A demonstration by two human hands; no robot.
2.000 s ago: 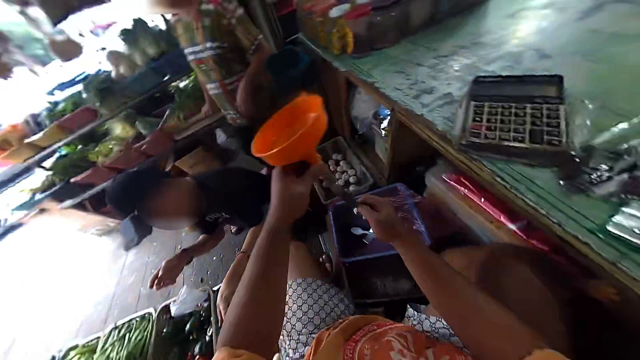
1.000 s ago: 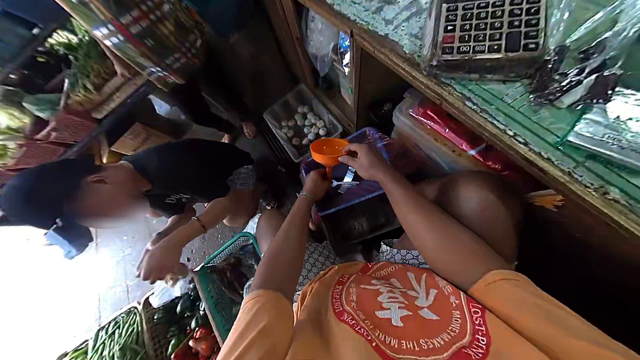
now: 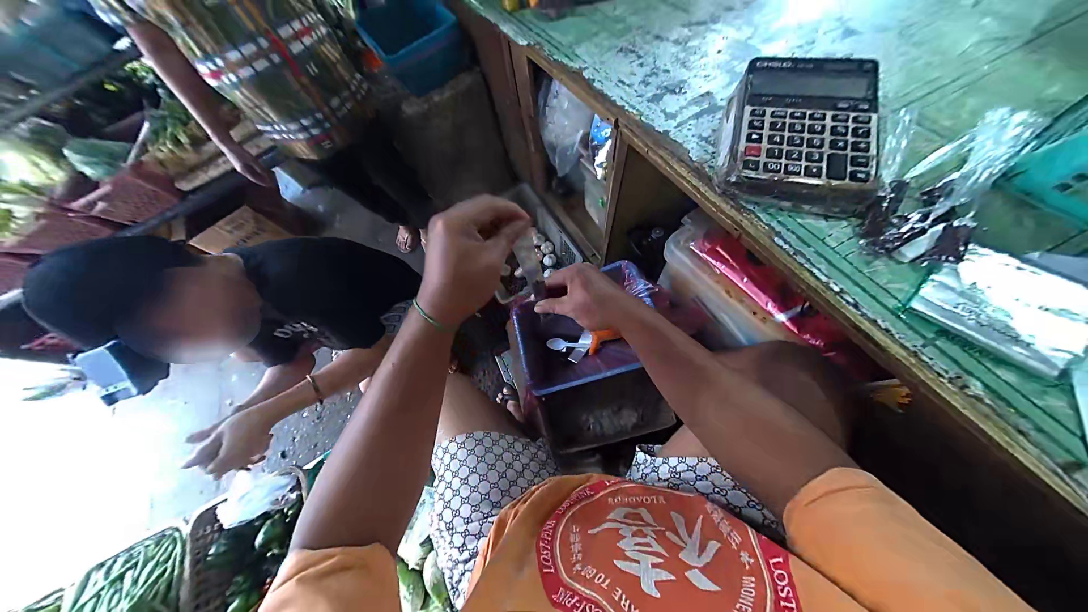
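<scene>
A small clear plastic bag [image 3: 529, 259] with something dark at its bottom stretches between my hands. My left hand [image 3: 472, 246], raised higher, pinches its top end. Near the bag's lower end are the fingers of my right hand [image 3: 582, 296]. Under my right hand, a purple-lined bin [image 3: 586, 382] holds a white plastic spoon [image 3: 557, 344] and an orange funnel [image 3: 603, 338], partly hidden by that hand and forearm.
A calculator [image 3: 806, 127] lies on the green counter [image 3: 646, 68] at right, near crumpled clear plastic. A crate [image 3: 557, 225] of small pale round items stands behind the bin. One person bends at left; another stands behind. Green beans [image 3: 132, 574] are at lower left.
The orange funnel was in my hands before and now lies in the bin. My left hand has risen, and a small bag now shows between my hands.
</scene>
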